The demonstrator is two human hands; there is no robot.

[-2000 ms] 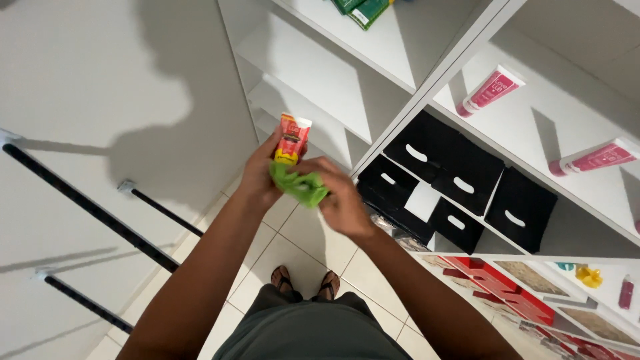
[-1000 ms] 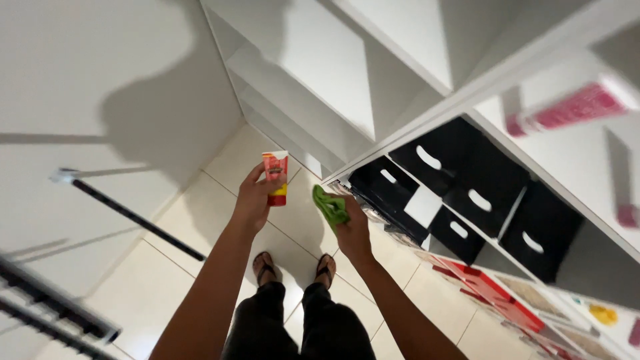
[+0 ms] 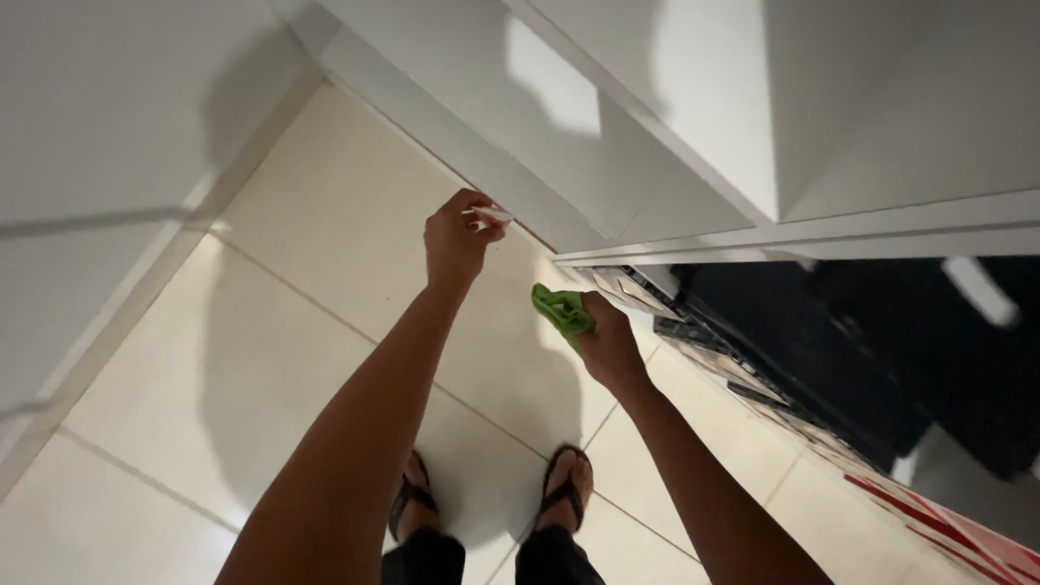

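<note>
My left hand [image 3: 461, 236] is at the edge of the lowest part of the white shelving unit [image 3: 487, 106], with its fingers closed on a tube [image 3: 491, 214]. Only the tube's pale end and a bit of its side show; the hand hides the rest. Lower and to the right, my right hand [image 3: 609, 337] grips a crumpled green cloth [image 3: 562, 310], which bunches out past the fingers over the floor, near the corner of the unit.
Black bins with cut-out handles [image 3: 877, 341] fill a compartment at the right. Red items [image 3: 934, 512] sit at the lower right. A white wall [image 3: 97, 146] stands at the left, above the tiled floor [image 3: 301, 366]. My sandalled feet [image 3: 565, 487] are at the bottom.
My left hand has brought the tube over to the low shelf edge; two seconds ago both hands were together at the tube and cloth. The view has moved closer to the floor and lower shelves.
</note>
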